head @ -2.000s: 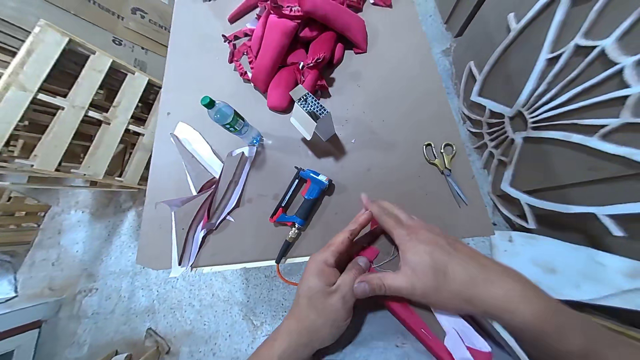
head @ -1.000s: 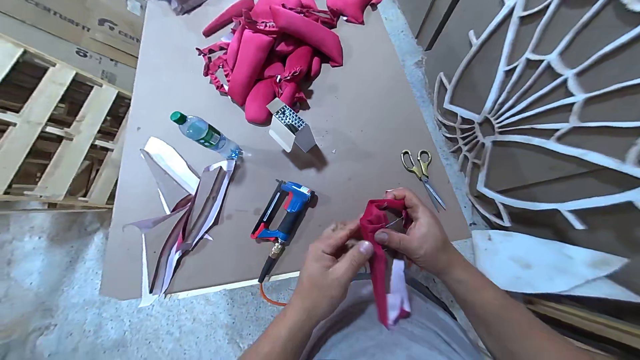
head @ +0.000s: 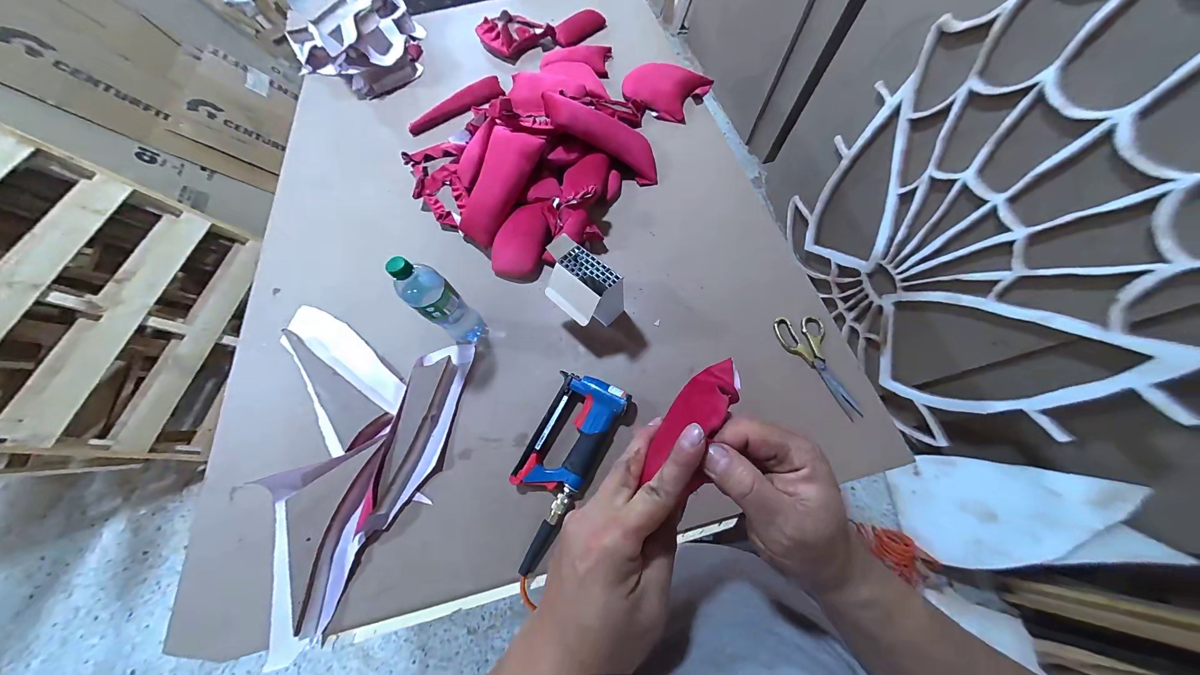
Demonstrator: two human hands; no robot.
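My left hand grips a small pointed piece of crimson fabric near the table's front edge. At its right side, my right hand pinches the same piece, thumb beside thumb. A blue and red pneumatic stapler lies just left of my left hand, joined to an orange hose. Beyond it stands an open box of staples. Scissors with yellow handles lie to the right. Farther back is a pile of crimson padded pieces.
A plastic bottle with a green cap lies left of the box, above fabric scraps. Wooden pallets and cardboard boxes stand left of the table. A large web-shaped cut frame is at right, above white sheet pieces.
The fabric hung down from my hands a second ago; now its pointed end sticks up above them. My hands have shifted their hold on it. The stapler and scissors remain on the table.
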